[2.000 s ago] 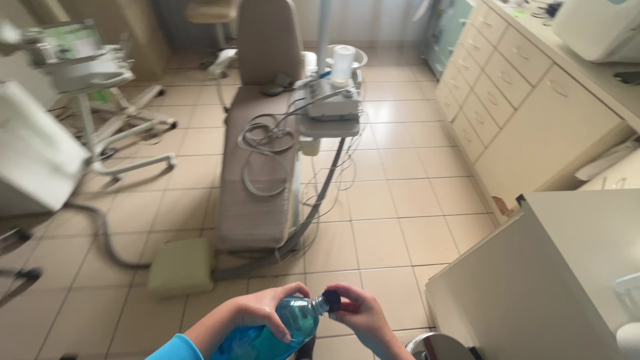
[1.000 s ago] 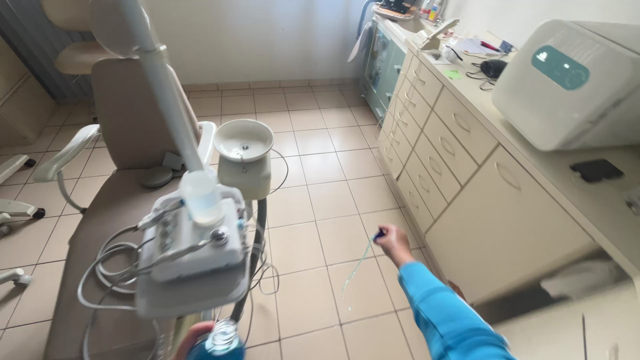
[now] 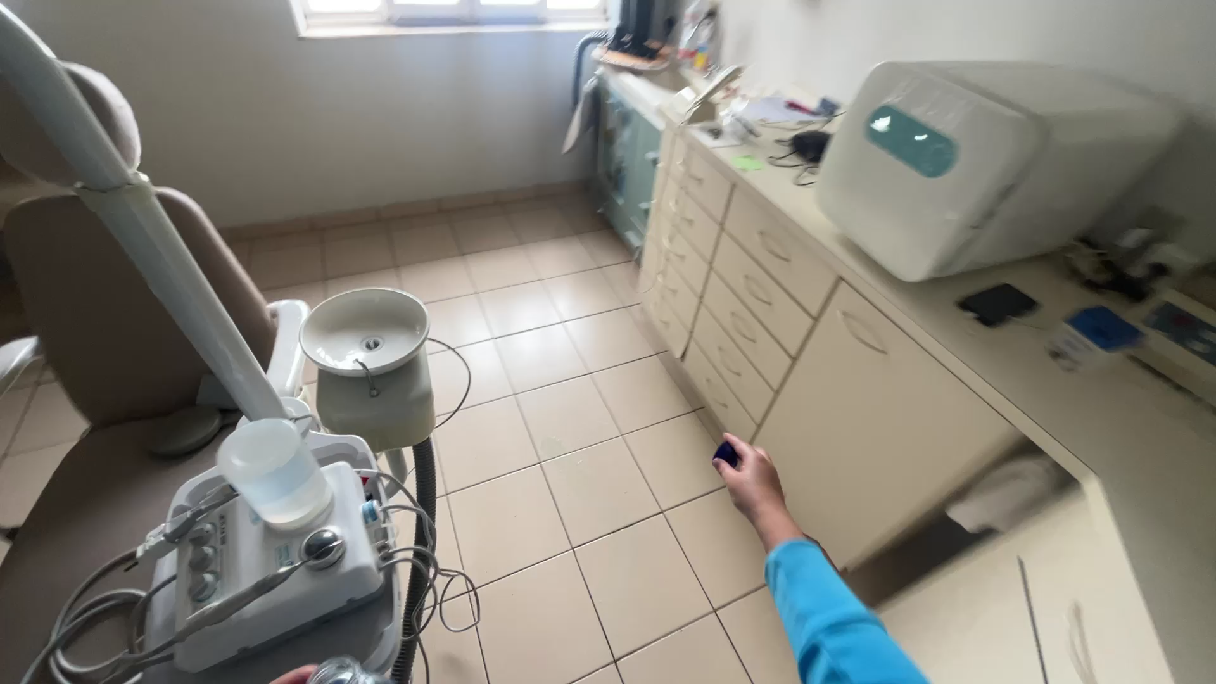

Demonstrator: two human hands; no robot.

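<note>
My right hand [image 3: 755,480], in a blue sleeve, is stretched out over the tiled floor beside the drawer cabinet. Its fingers grip a small dark blue bottle cap [image 3: 727,454]. At the bottom edge, only a fingertip of my left hand [image 3: 296,674] shows, against the clear neck of the bottle [image 3: 344,671]; the rest of hand and bottle is cut off by the frame. Just above them stands the dental unit's instrument tray [image 3: 275,560], bearing a translucent plastic container [image 3: 275,473]. Some wet-looking marks [image 3: 560,446] lie on the floor tiles.
A white spittoon bowl [image 3: 366,332] stands beside the brown dental chair [image 3: 114,304]. Cables and a dark corrugated hose [image 3: 418,541] hang by the tray. On the right, a cream cabinet [image 3: 874,418] carries a counter with a white boxy appliance [image 3: 988,161], a black flat object [image 3: 997,304] and a blue-lidded tub [image 3: 1092,337].
The cap was at the bottle's mouth two seconds ago; my right hand has since carried it away to the right. A thin streak of liquid trailing from it one second ago is gone. The view has turned.
</note>
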